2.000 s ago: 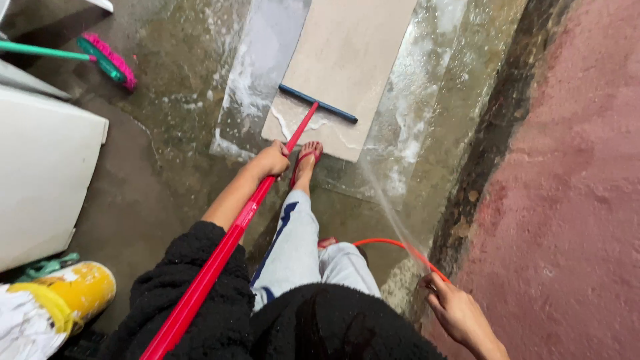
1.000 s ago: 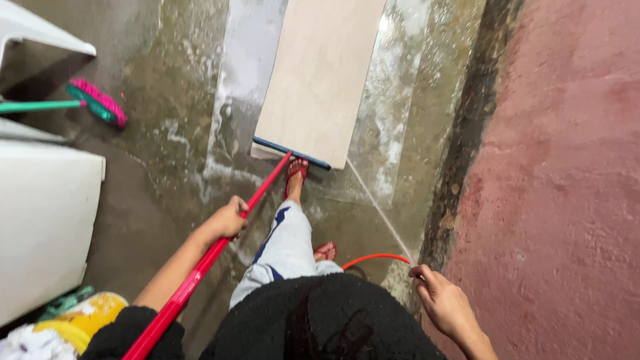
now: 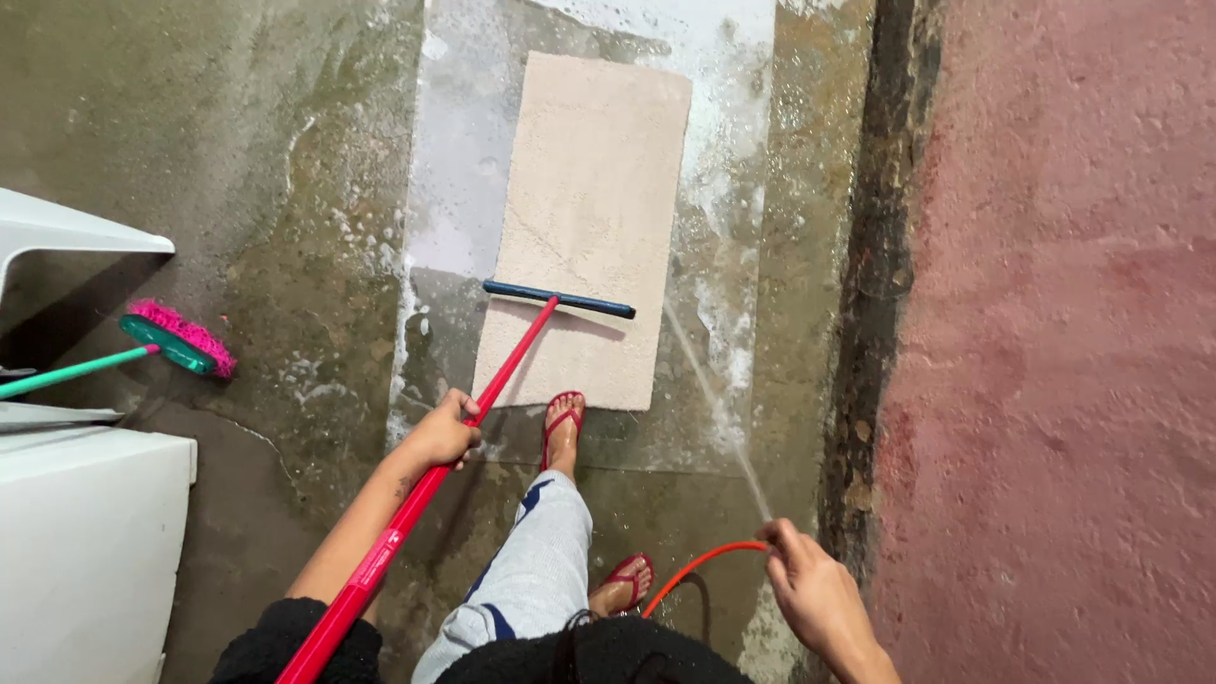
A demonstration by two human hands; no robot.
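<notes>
My left hand (image 3: pixel 445 432) is closed around the red pole of a floor squeegee (image 3: pixel 559 298). The squeegee's dark blue head lies over the lower part of a beige rug (image 3: pixel 598 180), with a shadow beneath it. At the lower right, my right hand (image 3: pixel 807 579) grips the end of an orange hose (image 3: pixel 698 562). A stream of water runs from it up along the rug's right edge. My foot in a red flip-flop (image 3: pixel 563 423) is at the rug's near edge.
A green brush with pink bristles (image 3: pixel 180 337) lies at the left, between a white plastic piece (image 3: pixel 85 223) and a white boxy object (image 3: pixel 85 551). Wet concrete with foam surrounds the rug. A reddish, rough surface (image 3: pixel 1054 342) borders the right side.
The squeegee head has moved away from the rug's near edge, farther up onto the rug. My left hand has moved forward with the pole. The hose still sprays.
</notes>
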